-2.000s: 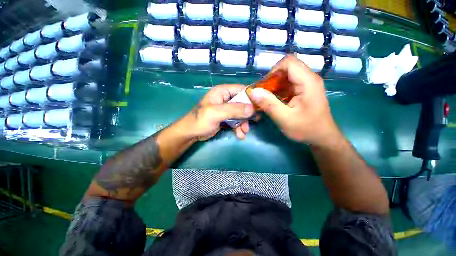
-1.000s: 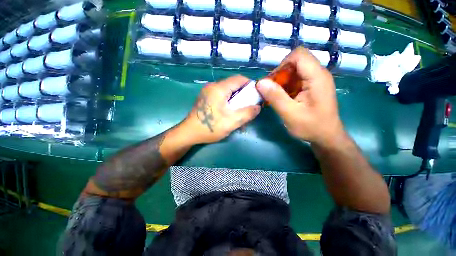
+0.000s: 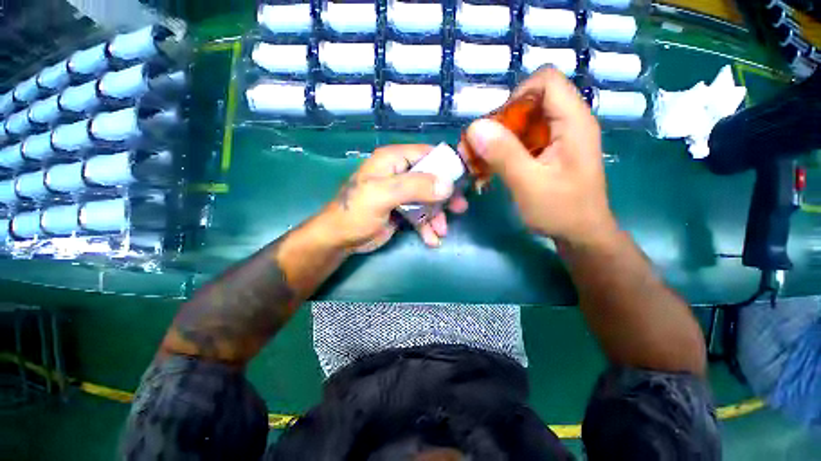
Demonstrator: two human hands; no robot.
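Note:
My left hand (image 3: pixel 383 194) holds a small white housing (image 3: pixel 438 168) above the green bench top, thumb on its face and fingers beneath it. My right hand (image 3: pixel 549 162) is closed around an orange translucent tool (image 3: pixel 520 126), mostly hidden in the fist. The fist is just right of the housing's upper right end. The tool's working tip cannot be made out, and I cannot tell if it touches the housing.
A tray of white housings (image 3: pixel 347 58) lies in front, and another tray (image 3: pixel 76 149) at left under shiny film. A crumpled white cloth (image 3: pixel 698 110) and a black heat gun (image 3: pixel 768 216) are at right. Yellow-green tape (image 3: pixel 230 112) runs between the trays.
My left hand has turned so its fingers show below the housing again. My right hand has drawn slightly away from the housing, and more of the orange tool shows.

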